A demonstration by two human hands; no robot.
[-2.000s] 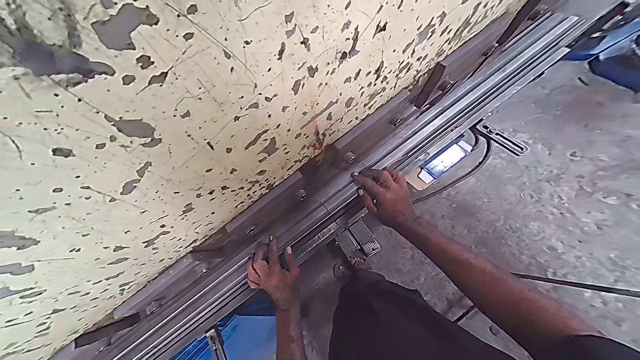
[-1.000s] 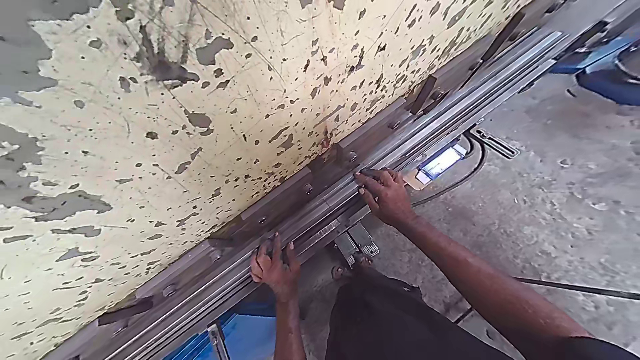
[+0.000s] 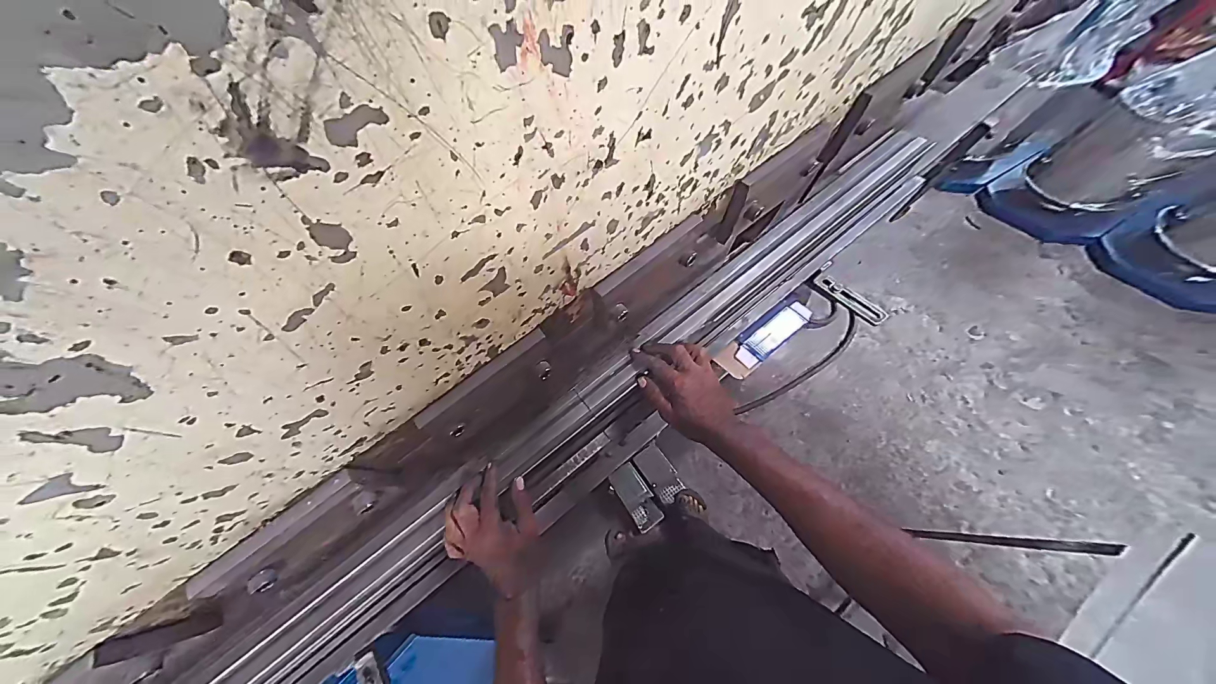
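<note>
Long metal rails run diagonally across the view, along the foot of a large yellow machine panel with worn paint. My left hand rests on the rails at lower centre, fingers spread and pointing toward the panel. Farther up the rails, my right hand lies with its fingers bent over the metal; whether it grips anything is unclear. The undersides of both hands are hidden. A row of bolts sits in the dark metal bar between the rails and the panel.
A brightly lit lamp or screen is just right of my right hand, near a black cable and a slotted metal bracket. Below are foot pedals. Blue-based containers stand upper right; a blue object is at bottom left.
Both hands keep about the same places on the rails. The view has shifted somewhat, and the containers at upper right show more fully.
</note>
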